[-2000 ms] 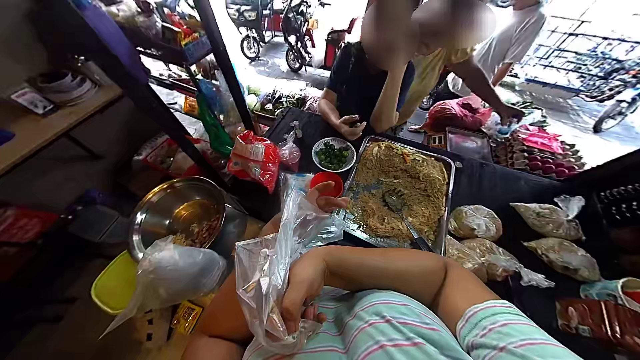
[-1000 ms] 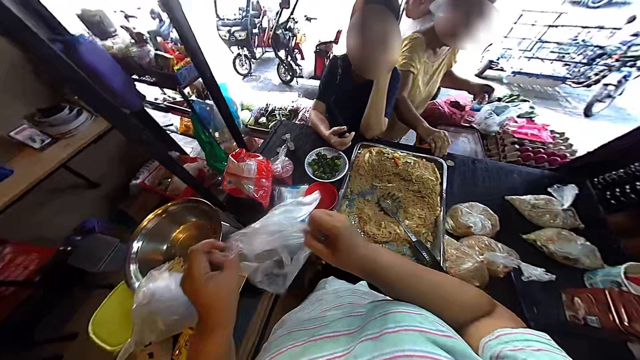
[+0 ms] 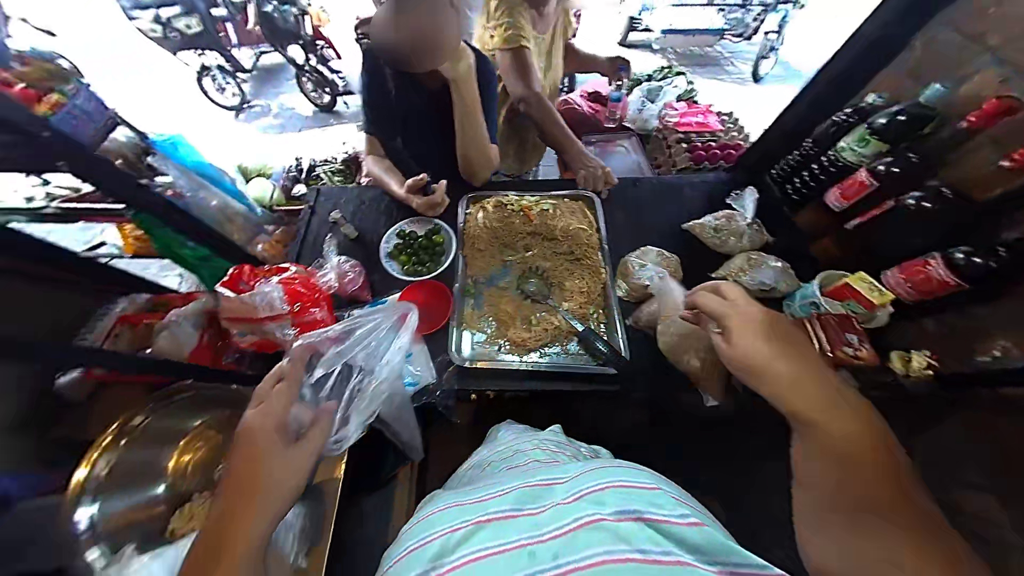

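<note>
My left hand holds a clear plastic bag, opened out, beside the red plastic bowl. At the right, my right hand pinches the top of a knotted plastic bag of food, which hangs over the table's near edge. Between the hands lies a metal tray of noodles with a slotted serving spoon resting in it, its black handle over the near right corner. Left of the tray stands a bowl of small green citrus fruits. More tied food bags lie right of the tray.
Two people stand across the black table, one with a hand on its far edge. A large metal basin is at lower left, near red-and-white plastic bags. Bottles and a cup are at the right; egg trays are beyond.
My right hand has moved from near the left side of the tray to the filled bags at the right and taken hold of one. The clear bag is now in my left hand alone.
</note>
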